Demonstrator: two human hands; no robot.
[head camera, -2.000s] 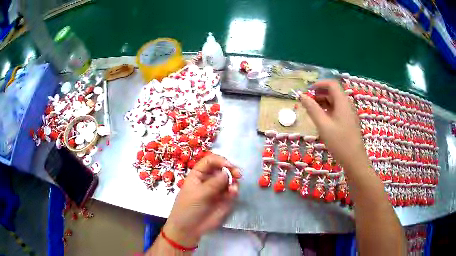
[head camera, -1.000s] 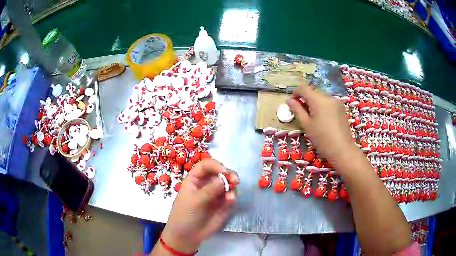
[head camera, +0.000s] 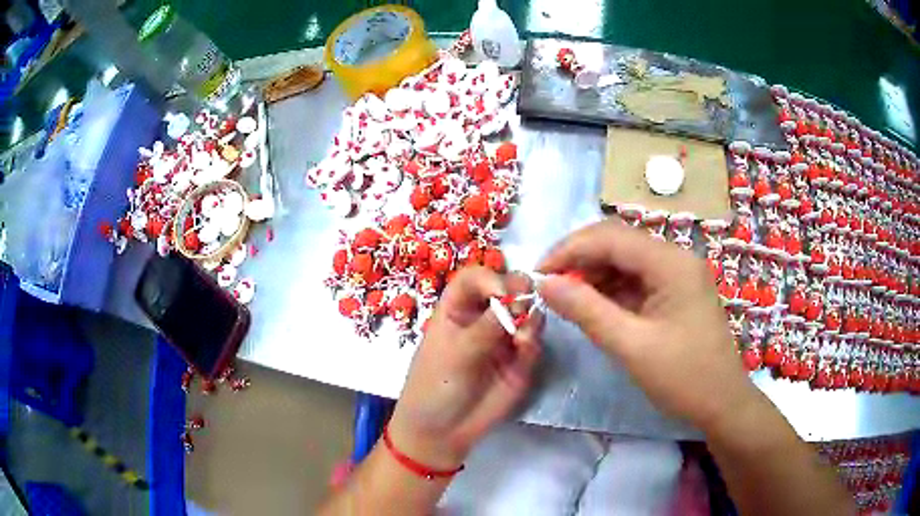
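Observation:
My left hand (head camera: 474, 353), with a red cord at the wrist, holds a white piece (head camera: 502, 314) edge-on between thumb and fingers. My right hand (head camera: 646, 317) is close beside it and pinches a small red figure (head camera: 567, 276) with white prongs, mostly hidden by the fingers. The two pieces are at or near each other; I cannot tell if they touch. Behind the right hand, a tan cardboard pad (head camera: 625, 179) bears a round white dab (head camera: 665, 175). A heap of red figures (head camera: 441, 257) lies beyond the left hand, with white pieces (head camera: 444, 116) behind it.
Rows of finished pieces (head camera: 857, 262) fill the right. A dark metal plate (head camera: 565, 101), white bottle (head camera: 494, 35) and yellow tape roll (head camera: 388, 76) stand at the back. At left are a phone (head camera: 192, 312), small basket (head camera: 242, 242), jar (head camera: 187, 50) and lilac bin (head camera: 111, 191).
My right hand has moved from the cardboard pad to my left hand at the front middle, with a red figure in its fingers. The view has shifted, so things sit differently in the picture.

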